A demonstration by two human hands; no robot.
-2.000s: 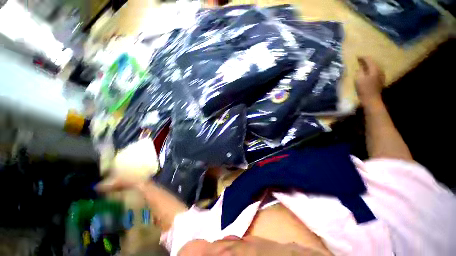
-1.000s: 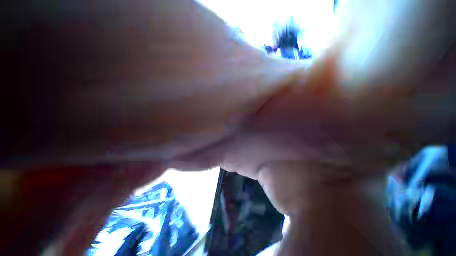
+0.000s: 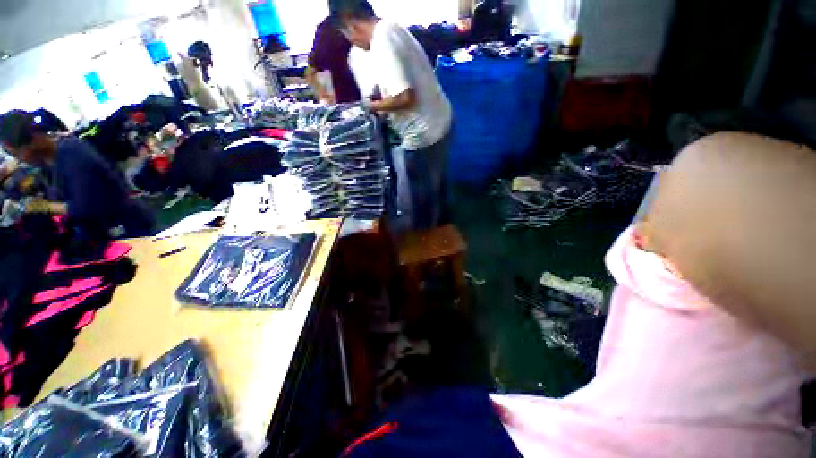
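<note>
A flat stack of bagged garments (image 3: pixel 250 271), dark and shiny, lies near the right edge of the light wood tabletop (image 3: pixel 134 326). Loose bagged garments (image 3: pixel 116 416) overlap at the near left corner, cut off by the picture's lower edge. A raised bare arm and pink sleeve of mine fill the right side, but the hand at its end is out of the picture. My other hand is not in view either.
A tall tied bundle (image 3: pixel 340 165) and white polybags (image 3: pixel 268 206) are at the table's far end. Small dark snips (image 3: pixel 172 252) lie nearby. Black-and-pink garments (image 3: pixel 67 295) are at left. Several people work beyond. A wooden stool (image 3: pixel 431 246) and floor heaps stand right of the table.
The view has swung up from the bagged garments to the room. The arm and hand shapes that covered the lens have cleared, leaving one raised arm at right. Both hands have left the picture.
</note>
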